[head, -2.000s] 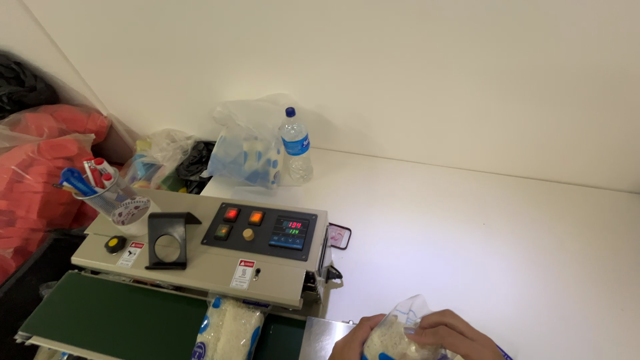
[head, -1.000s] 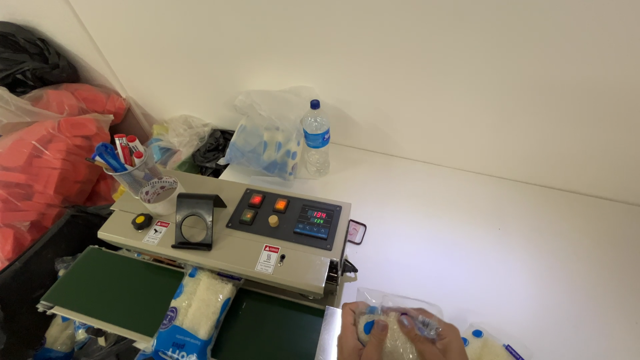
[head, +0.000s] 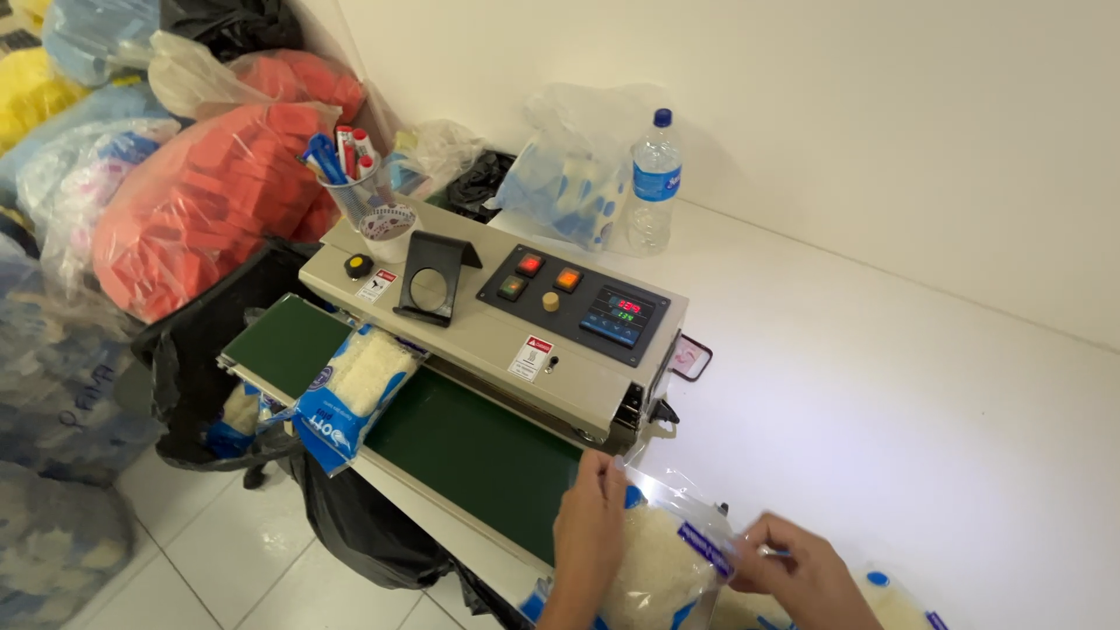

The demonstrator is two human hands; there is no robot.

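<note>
My left hand (head: pixel 593 534) pinches the upper left edge of a clear plastic package (head: pixel 661 560) holding a pale, fluffy item with blue print. The package's right edge is between the fingers of my right hand (head: pixel 783 560). Both hands are at the infeed end of a beige band sealing machine (head: pixel 490 289), right of its green conveyor belt (head: pixel 472 455). Another blue and clear package (head: pixel 354 394) lies on the belt farther left, its top edge against the sealer's body. More such packages (head: pixel 892 604) lie partly hidden at the bottom right.
A water bottle (head: pixel 654 188) and a plastic bag of packages (head: pixel 569 188) stand behind the machine. On it are a pen cup (head: pixel 363 197) and a black stand (head: pixel 435 278). A black-lined bin (head: pixel 188 385) is under the belt's left end; stuffed bags (head: pixel 219 192) crowd the left.
My hands have spread to the package's two sides and lifted it beside the belt's right end. The package on the belt has moved left along it. The view has shifted left.
</note>
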